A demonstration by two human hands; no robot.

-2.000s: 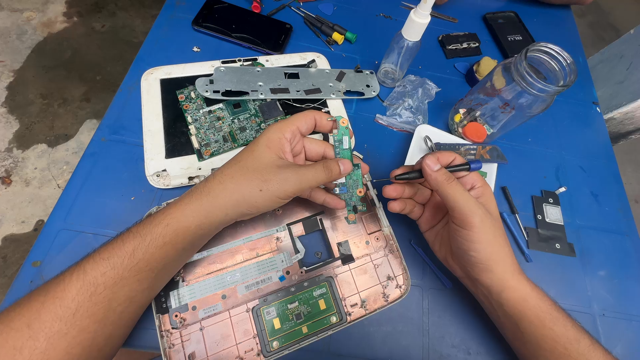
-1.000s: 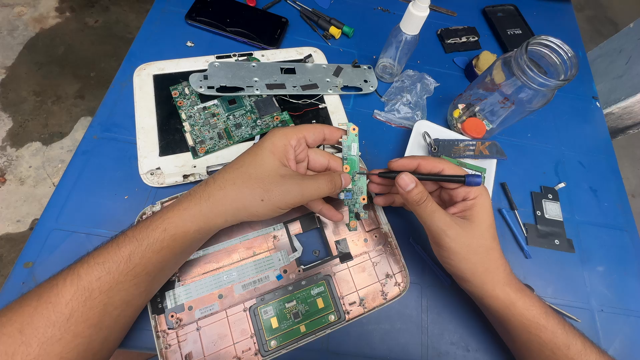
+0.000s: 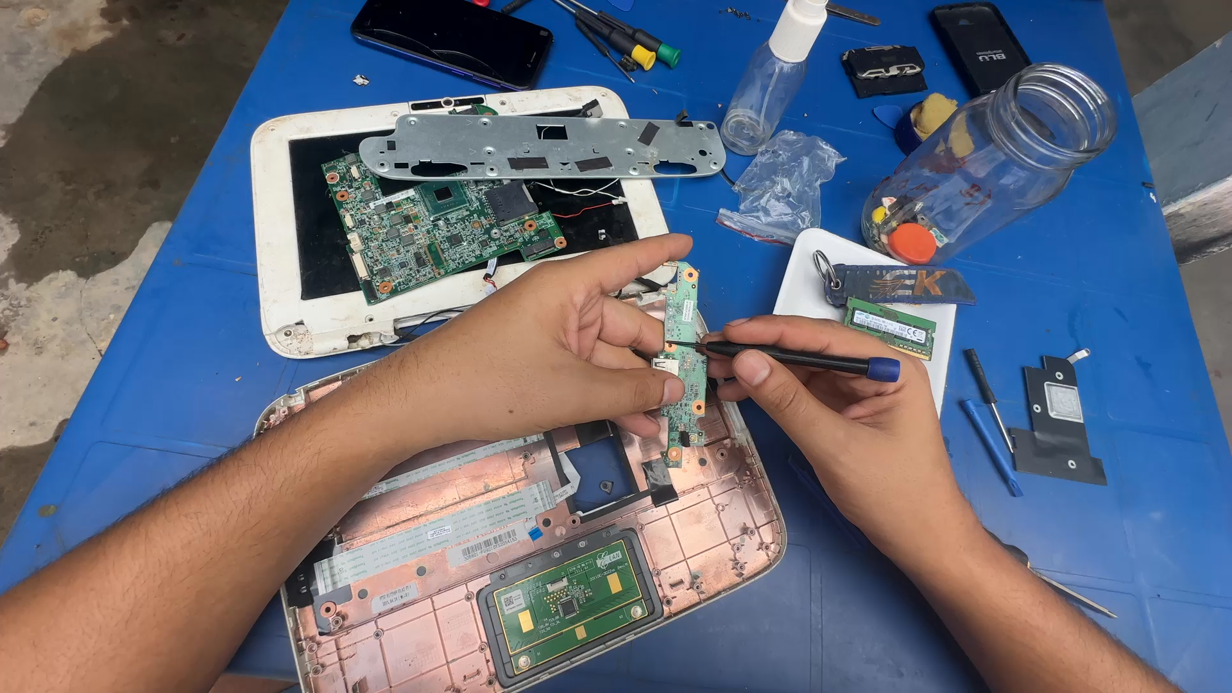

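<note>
My left hand (image 3: 568,356) holds a narrow green circuit board (image 3: 685,308) upright between thumb and fingers, above the upper right part of a copper-coated laptop case half (image 3: 693,539). In my right hand (image 3: 818,385) is a small precision screwdriver (image 3: 818,359) with a black handle and blue end cap; its thin tip points left and meets or lies just over the board's face. A touchpad board (image 3: 570,602) is set in the case half. Behind my left hand, a larger green motherboard (image 3: 448,226) lies on a white-framed screen (image 3: 274,192), partly under a grey metal plate (image 3: 539,144).
A white tray (image 3: 804,260) at the right bears a memory module (image 3: 890,327) and a key fob (image 3: 895,284). Beyond stand a glass jar (image 3: 1001,164) and a spray bottle (image 3: 770,87). Screwdrivers (image 3: 635,43) and a smartphone (image 3: 452,43) lie at the back of the blue table (image 3: 192,289).
The narrow board has gone from tilted to nearly upright in my left hand. My right hand has brought the screwdriver tip from the board's right edge onto or over its face.
</note>
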